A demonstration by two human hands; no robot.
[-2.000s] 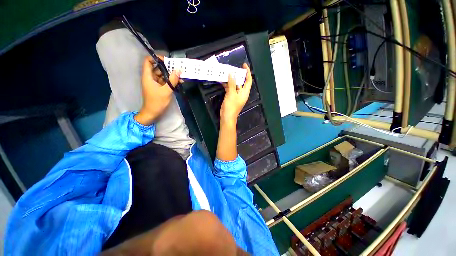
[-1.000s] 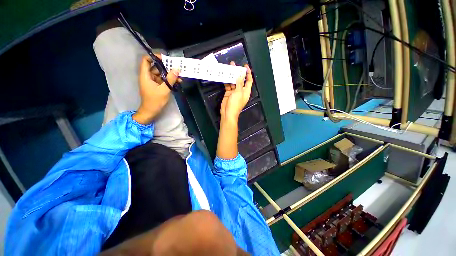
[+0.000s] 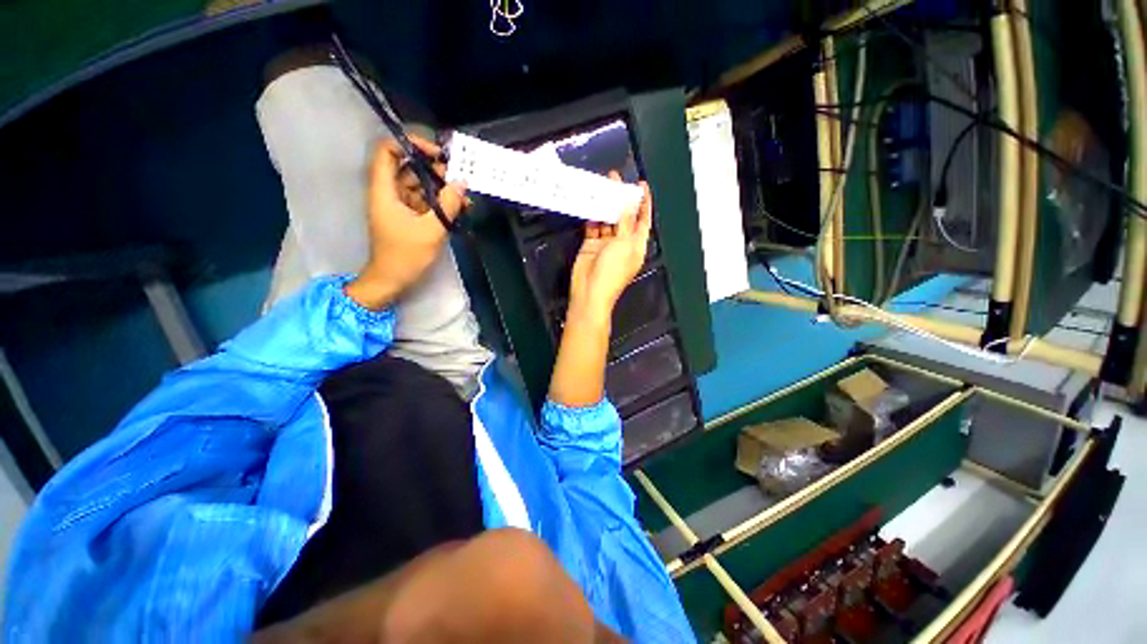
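My left hand (image 3: pixel 409 214) holds the black-handled scissors (image 3: pixel 367 94), their long thin blades pointing up and left. Its fingertips also touch the left end of a white label strip (image 3: pixel 535 180) with rows of small dark marks. My right hand (image 3: pixel 610 258) pinches the strip's right end. The strip slants down to the right above a long black tray (image 3: pixel 543 267). A glossy dark flat unit (image 3: pixel 601 149) shows in the tray's top pocket, partly hidden by the strip. Flat dark units (image 3: pixel 654 365) lie in lower pockets.
A cream-pipe rack (image 3: pixel 836 472) stands to the right, with open cardboard boxes (image 3: pixel 782 440), plastic bags and reddish-brown fixtures (image 3: pixel 855 591). A white strip-like object (image 3: pixel 717 208) lies right of the tray. Cables (image 3: pixel 868 296) hang among upright pipes at upper right.
Both hands and the strip have shifted slightly right in the picture. The strip slants more, and its left end stands out more clearly from my left hand.
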